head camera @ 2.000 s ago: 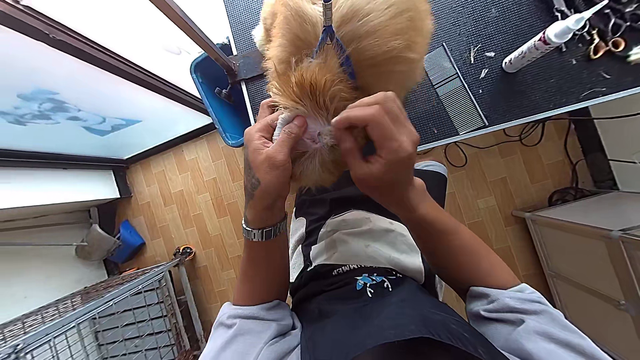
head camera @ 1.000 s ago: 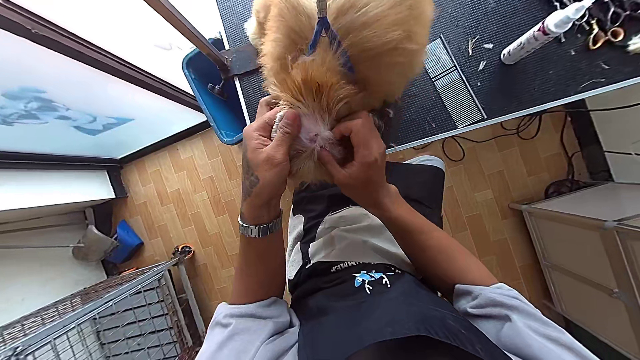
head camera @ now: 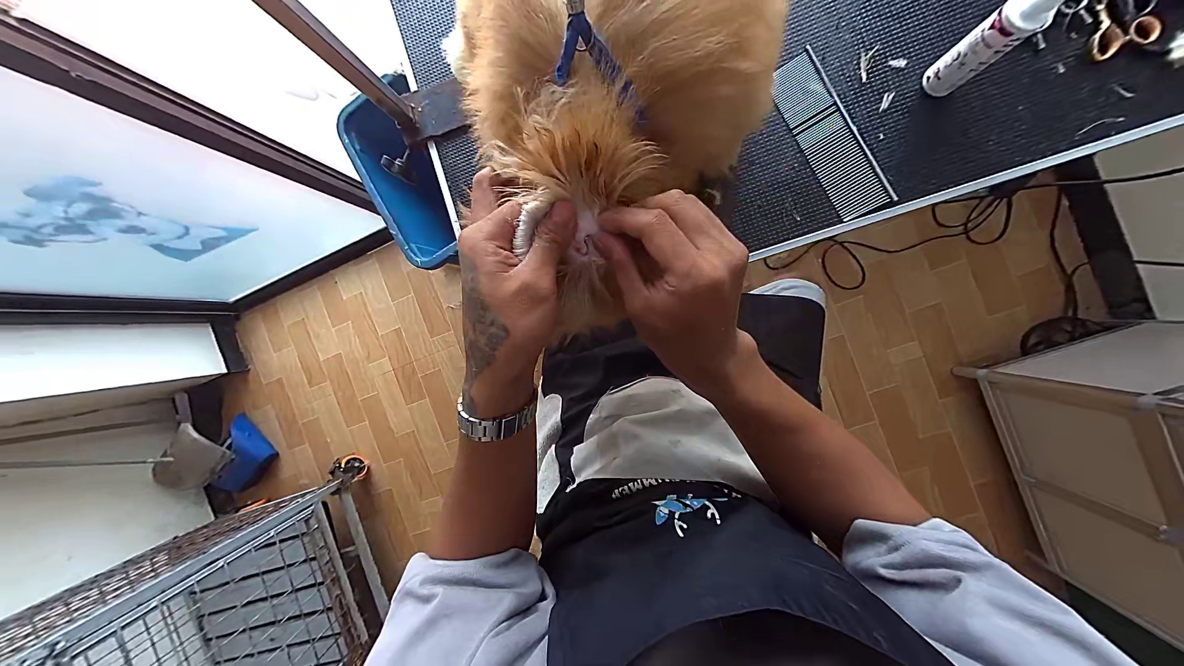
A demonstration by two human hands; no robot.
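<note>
An orange long-haired animal, probably a dog [head camera: 675, 83], is on the black ribbed grooming table [head camera: 786, 176], with a blue grooming loop [head camera: 601, 60] around its neck. My left hand [head camera: 518, 264] grips an ear of the animal, its thumb holding the flap folded back so that the pink inner ear [head camera: 586, 231] shows. Thumb and forefinger of my right hand [head camera: 673, 268] pinch at the opening of that ear from the right. Whether hair is between those fingertips is too small to tell. The animal's face is hidden below the hands.
A metal comb [head camera: 832, 139] lies on the table right of the animal, with hair tufts, a white bottle [head camera: 985, 51] and scissors [head camera: 1124, 35] farther right. A blue bin [head camera: 393, 185] hangs at the left edge beside a metal post. Cables, a wire cage [head camera: 250, 592] and a cabinet [head camera: 1091, 444] stand lower.
My right hand has moved left and in to the ear opening, from slightly off it two seconds ago. My left hand keeps its hold on the ear.
</note>
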